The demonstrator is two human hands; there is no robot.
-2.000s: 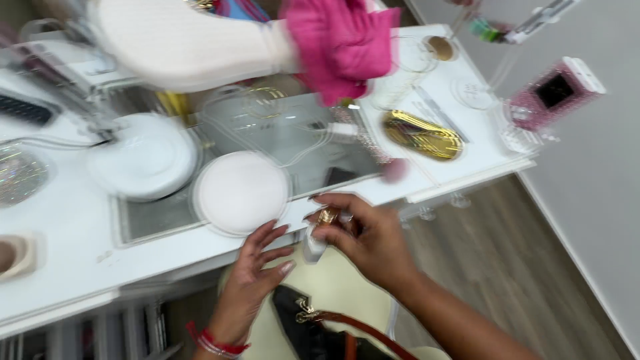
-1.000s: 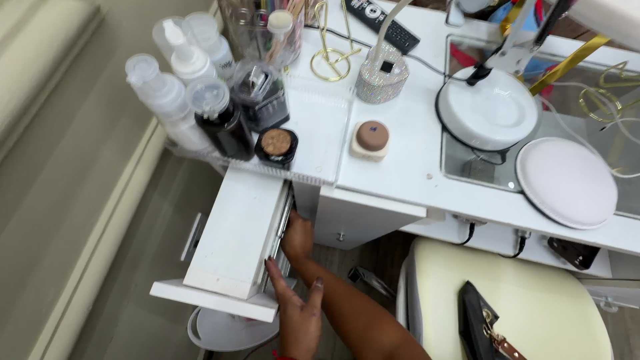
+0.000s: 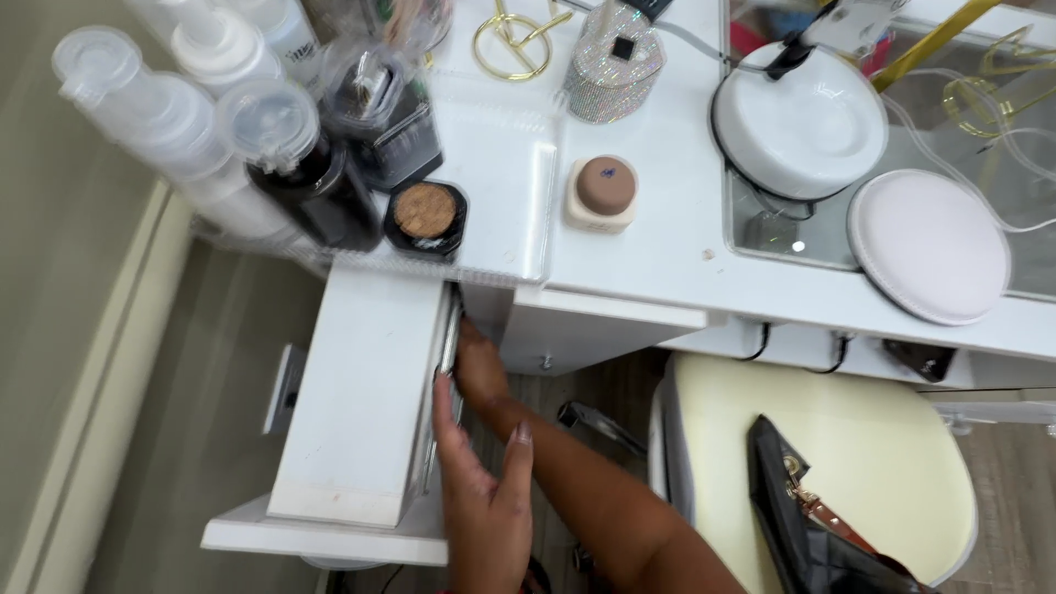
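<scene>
A white drawer [image 3: 355, 396] is pulled out at the left end of the white vanity table [image 3: 660, 264]. My left hand [image 3: 487, 487] touches the metal slide [image 3: 451, 330] along the drawer's side, thumb apart from the fingers, with nothing in it. My right hand [image 3: 481, 367] reaches in past that side, beneath the tabletop; its fingers are hidden, so what it holds cannot be seen. Just right of it stands a white cabinet door [image 3: 577, 330], swung outward.
Pump bottles [image 3: 198, 58] and an open round compact [image 3: 425, 216] stand on a clear tray [image 3: 528, 206]. A small brown-capped jar [image 3: 605, 194], a round white lamp base [image 3: 800, 124] and a pale round case [image 3: 930, 246] are farther right. A cream stool [image 3: 866, 412] bears a black bag [image 3: 792, 511].
Two seconds ago both hands were by the table's front edge above the stool, the right holding a small item. They moved left to the drawer. Over the last second they have stayed there.
</scene>
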